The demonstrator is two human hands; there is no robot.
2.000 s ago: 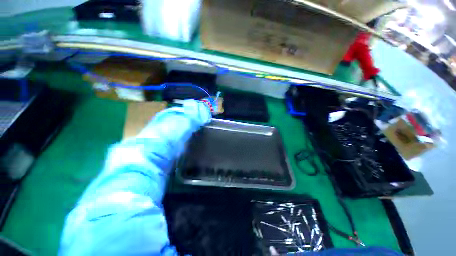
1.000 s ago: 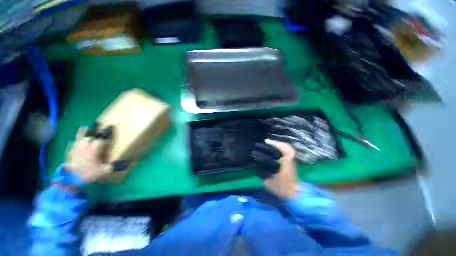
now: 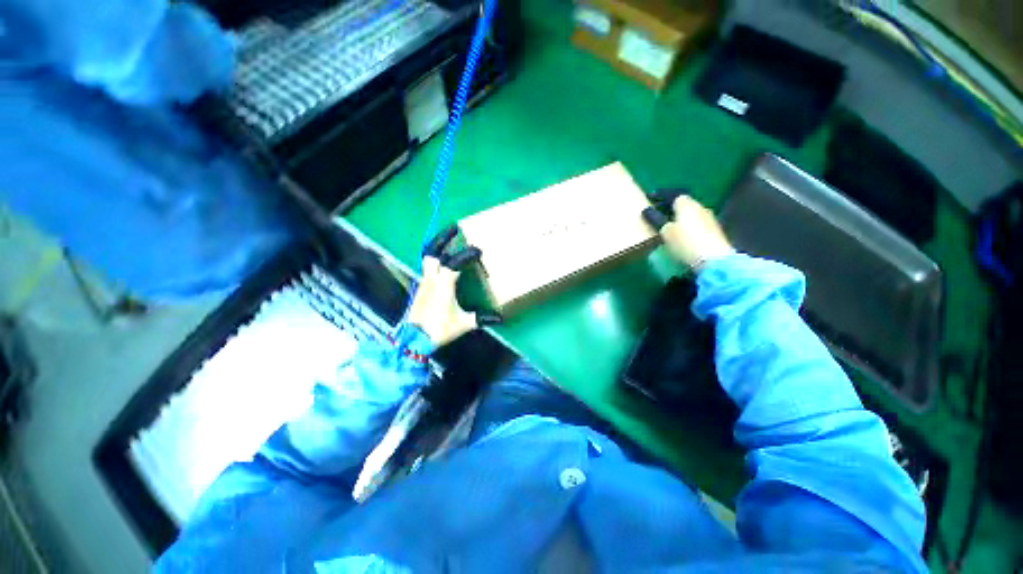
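Note:
A closed plain brown carton [image 3: 567, 233] is held level over the green mat in front of me. My left hand [image 3: 444, 294], with black finger cots and a red bracelet at the wrist, grips its left end. My right hand [image 3: 687, 229], also with black finger cots, grips its right end. A blue coiled cord [image 3: 454, 123] runs up from near my left wrist. The carton's underside is hidden.
A black tote [image 3: 123, 451] with rows of whitish pieces is at lower left, another [image 3: 348, 168] behind it. A second person's blue smock [image 3: 135, 191] is at upper left. A steel tray [image 3: 836, 264], black bin [image 3: 662, 348], labelled box [image 3: 645, 39] and empty black tray [image 3: 772, 84] also show.
The view has turned left. My right hand has moved from the bins to the carton's right end. The carton, held by my left hand alone a second ago, is now held by both hands.

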